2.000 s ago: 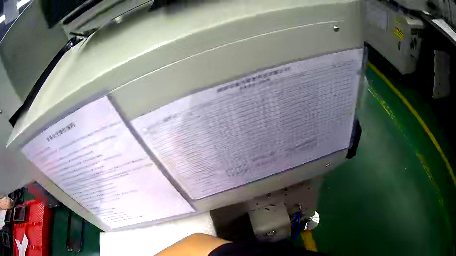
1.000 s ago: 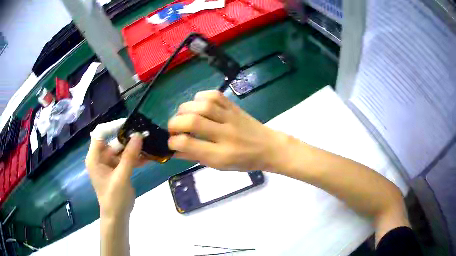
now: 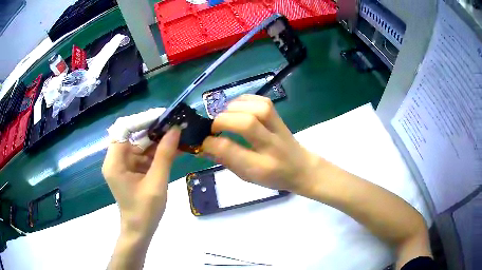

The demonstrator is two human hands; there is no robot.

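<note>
A black phone middle frame is held up above the bench, tilted, its open window towards the upper right. My left hand, with white finger cots, grips its solid lower end with the thumb on the face. My right hand, bare, holds the edge beside that end; its fingertips partly hide the frame. A second phone middle frame lies flat on the white foam sheet below the hands. Tweezers lie as a narrow V on the sheet near the bottom.
More frames lie on the green surface, behind the hands and at left. A red tray stands beyond. A black tray at left holds a crumpled clear bag. Grey posts and printed sheets stand at right.
Since one second ago, both hands and the held frame have shifted slightly right in view, and the frame has turned to show its side rail. Two seconds ago the view was on the printed sheets.
</note>
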